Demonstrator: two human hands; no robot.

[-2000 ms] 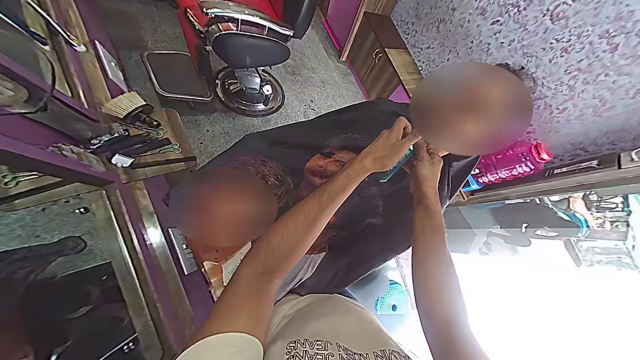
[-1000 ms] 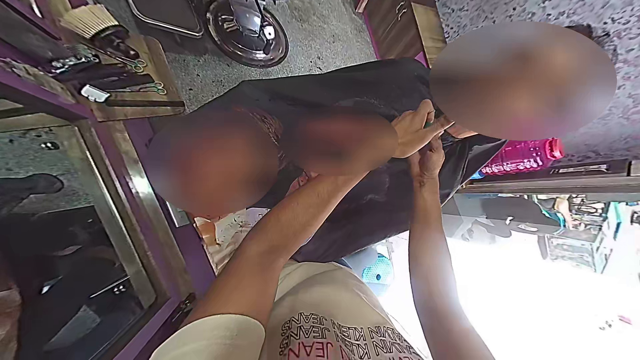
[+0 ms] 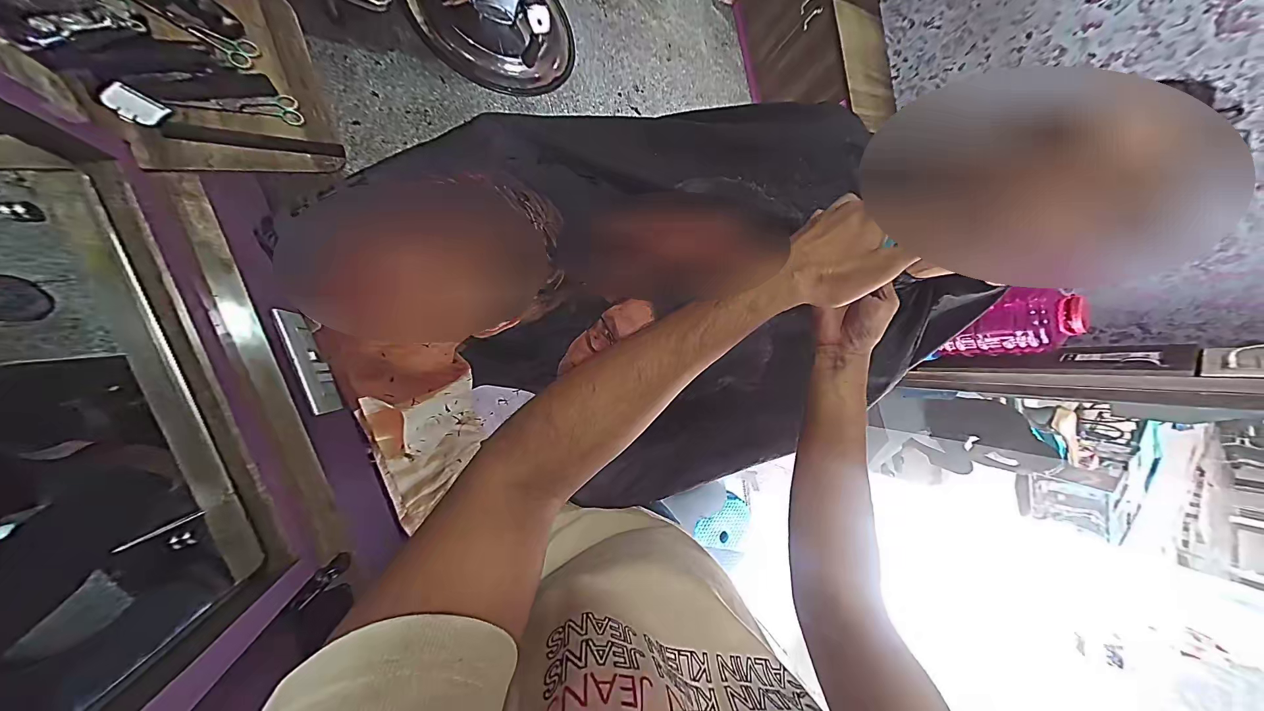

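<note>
A black barber's cape (image 3: pixel 711 405) with printed pictures covers a person (image 3: pixel 1057 178) whose head is blurred, at the right. My left hand (image 3: pixel 849 252) is at the near side of that head, fingers closed around a small teal object (image 3: pixel 889 242), mostly hidden. Just below it, touching or nearly touching, my right hand (image 3: pixel 859 316) has its fingers curled up; whether it holds anything is hidden. My left forearm passes over the cape. Two more blurred patches lie over the cape's left and middle, with small dark hair bits near the left one.
At the upper left, a wooden shelf (image 3: pixel 237 148) carries scissors (image 3: pixel 281 107), combs and a white-headed tool (image 3: pixel 135 104). A mirror (image 3: pixel 99 444) stands at the left. A chrome chair base (image 3: pixel 494 44) is on the floor behind. A pink bottle (image 3: pixel 1027 321) lies at the right, above a bright opening.
Both hands stay close together beside the blurred head. The teal object, seen more fully between the hands earlier, is now mostly covered. The view has moved nearer the cape.
</note>
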